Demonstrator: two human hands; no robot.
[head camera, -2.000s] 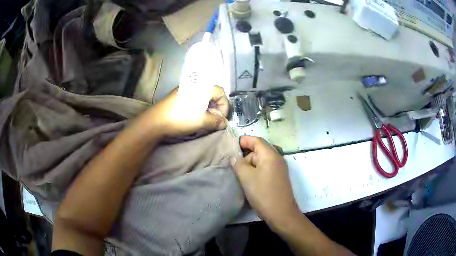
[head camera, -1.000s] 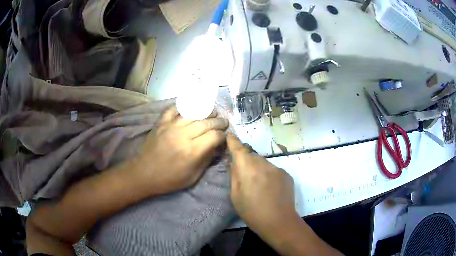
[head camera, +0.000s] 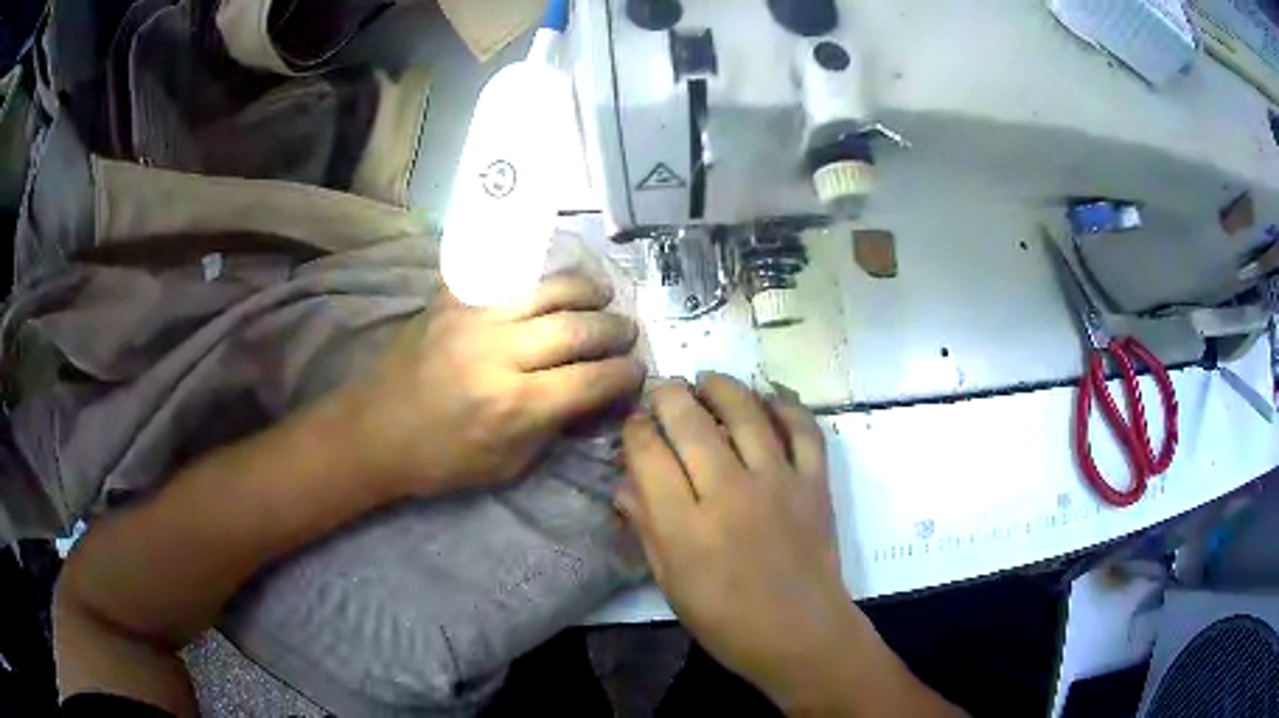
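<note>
A large grey-brown garment piece (head camera: 407, 603) lies over the sewing table's front, left of the sewing machine (head camera: 982, 154). My left hand (head camera: 491, 379) lies on the cloth below the white lamp, its fingers curled over the cloth's edge. My right hand (head camera: 729, 491) is beside it at the cloth's right edge, its fingertips bent down near the left fingertips; what they press or pinch is hidden. The needle area (head camera: 687, 274) is just above and right of the hands, with no cloth seen under it.
Red-handled scissors (head camera: 1126, 421) lie on the machine bed at the right. The bright white lamp (head camera: 512, 183) hangs over my left fingers. More brown cloth (head camera: 239, 126) is heaped at the back left. A white box (head camera: 1122, 35) sits on the machine. The table edge (head camera: 982, 540) bears ruler marks.
My left hand has gone from pinching the cloth's edge to lying over it. My right hand has turned, fingers spread and bent. The cloth is bunched closer under both hands. The view has shifted slightly.
</note>
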